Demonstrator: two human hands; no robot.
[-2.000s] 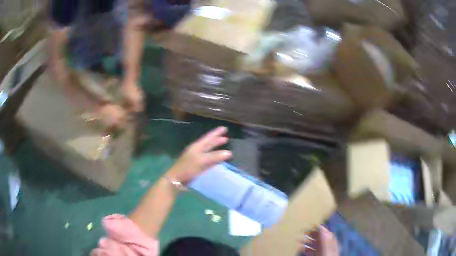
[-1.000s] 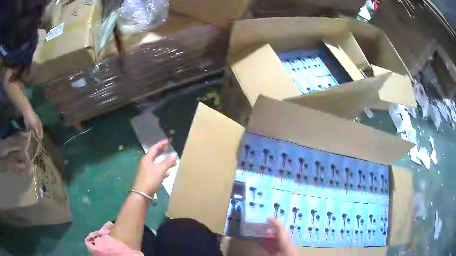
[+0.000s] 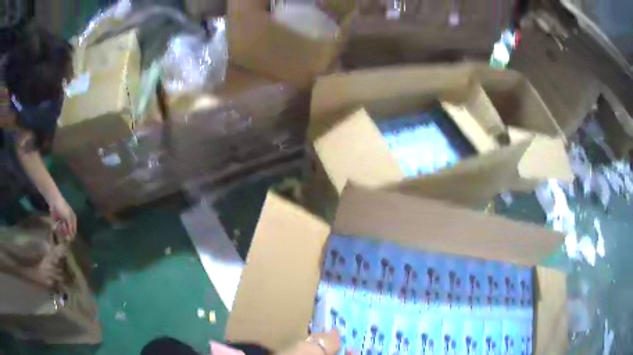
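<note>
A large brown master carton [image 3: 444, 211] stands open in front of me, its flaps folded outward. Inside are two rows of pale blue retail boxes [image 3: 430, 281] with dark round-headed products pictured on them. The front row is cut off by the lower edge of the picture. My left hand [image 3: 325, 342], with a bracelet at the wrist, is at the carton's near left corner, over the front row. It is blurred and cut off, and whether it grips anything is hidden. My right hand cannot be made out.
A second open carton [image 3: 409, 184] with blue boxes stands behind. A stretch-wrapped load [image 3: 187, 145] with crumpled clear film [image 3: 198, 62] lies back left. A co-worker's hands [image 3: 64, 215] are at a brown carton [image 3: 41, 305] on the left. A flat strip [image 3: 212, 256] and paper scraps [image 3: 555, 201] lie on the floor.
The view has shifted, so the cartons sit lower. My left hand has moved from beside the left flap to the carton's near left corner. My right hand, earlier at a front-row box, has left view.
</note>
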